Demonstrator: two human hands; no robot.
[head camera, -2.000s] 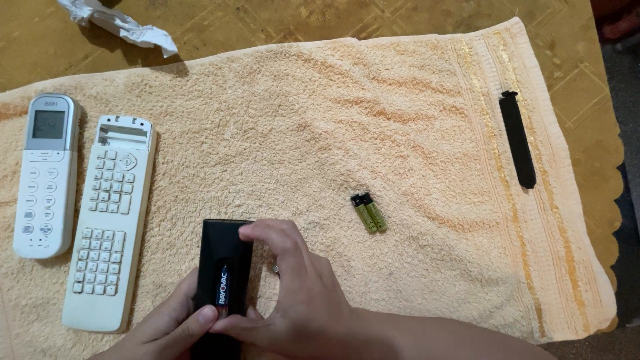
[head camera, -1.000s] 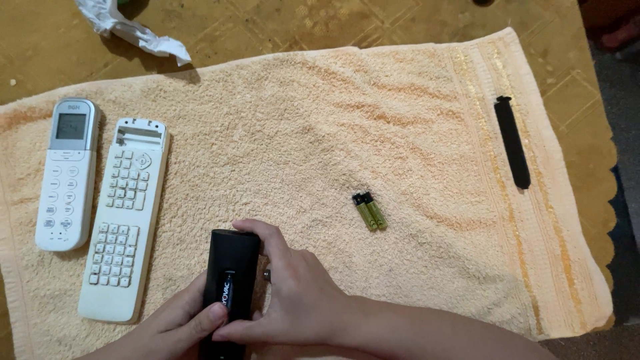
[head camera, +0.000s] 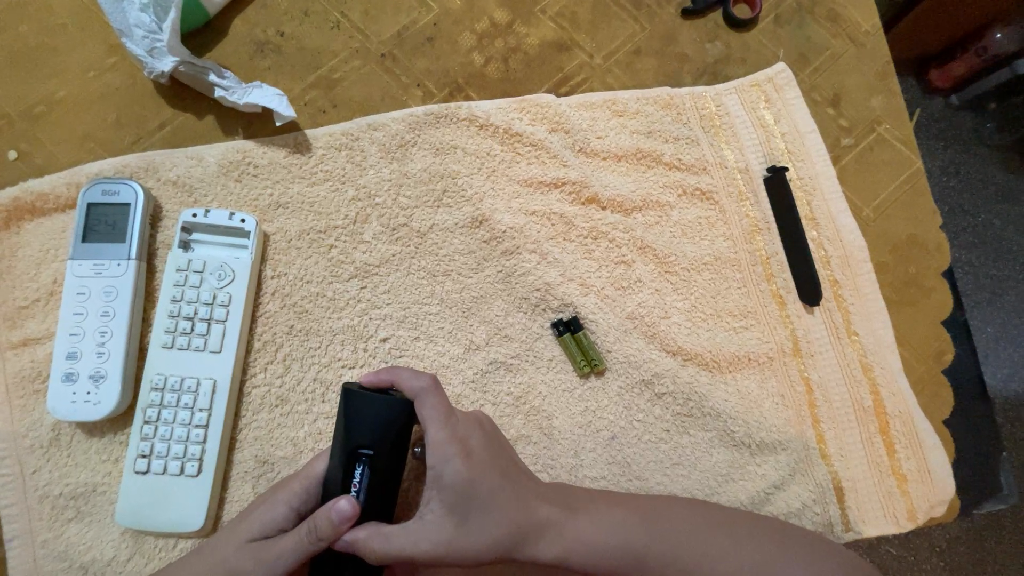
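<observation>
A black Rayovac device (head camera: 370, 436), perhaps a flashlight or charger, is held between both hands at the bottom centre. My left hand (head camera: 300, 520) grips its lower left side, with the thumb on its face. My right hand (head camera: 464, 480) wraps the right side, with a finger over the top end and the thumb low on the face. A small metal part (head camera: 418, 452) shows beside the device, under the right hand. Two green and black batteries (head camera: 579, 346) lie side by side on the peach towel (head camera: 448, 264), to the right of the hands. The device's lower end is out of frame.
At left on the towel lie a white BGH remote control (head camera: 100, 300) and a longer white keypad handset (head camera: 188, 360). A flat black strip (head camera: 792, 236) lies at right. Crumpled white paper (head camera: 184, 60) and scissors handles (head camera: 740, 10) are on the yellow tablecloth (head camera: 384, 48) behind.
Both hands keep hold of the black device, which has turned a little from its face-on pose two seconds ago. The batteries and remotes lie where they were on the towel. The view has shifted slightly.
</observation>
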